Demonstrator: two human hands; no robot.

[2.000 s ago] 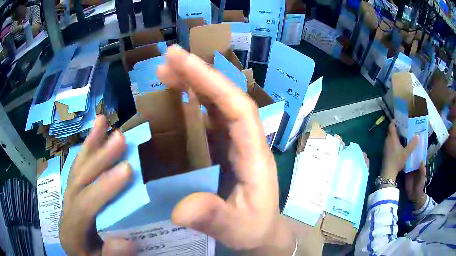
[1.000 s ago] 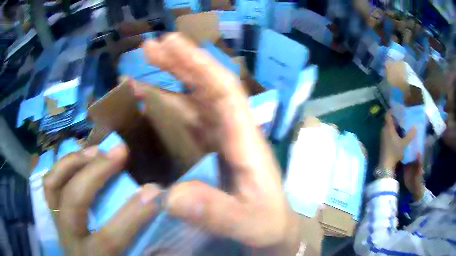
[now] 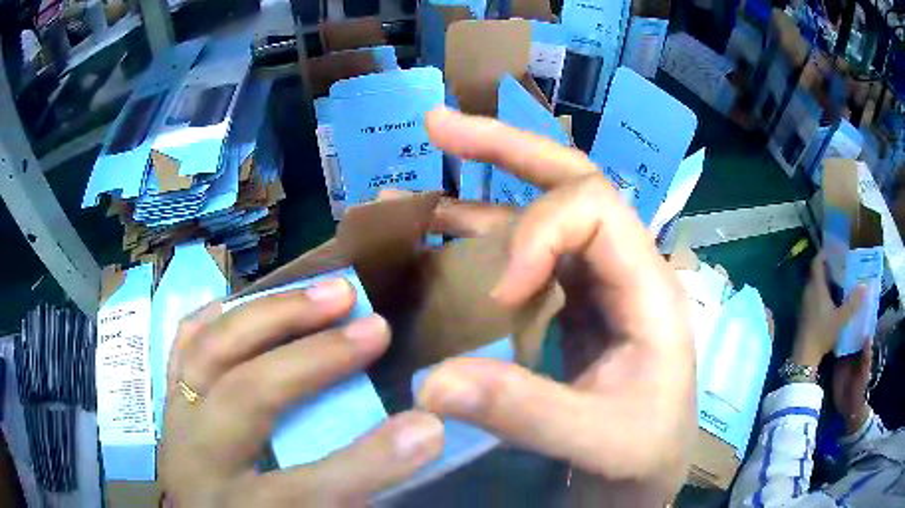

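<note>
An open carton (image 3: 461, 288) is held between my hands at the lower middle, its brown inside facing me and its light blue flaps at the near side. My left hand (image 3: 288, 397) is bare, with a ring, and its fingers press on a blue flap. My right hand (image 3: 605, 347) is bare and curved around the right side, its thumb on the near blue flap and its fingers bent over the opening. The carton's lower part is hidden by my hands and the picture's edge.
Open cartons (image 3: 385, 129) stand behind. Flat blanks (image 3: 189, 149) are stacked at the left, with more blanks (image 3: 734, 367) at the right. Dark slim parts (image 3: 55, 397) lie far left. A pale rail (image 3: 739, 224) crosses the green bench. Another person's hands (image 3: 829, 317) hold a carton at the right.
The view has shifted, so the surroundings sit further right. The held carton has turned and tilted. My left fingers have moved onto its blue flap, and my right fingers have bent further over the opening.
</note>
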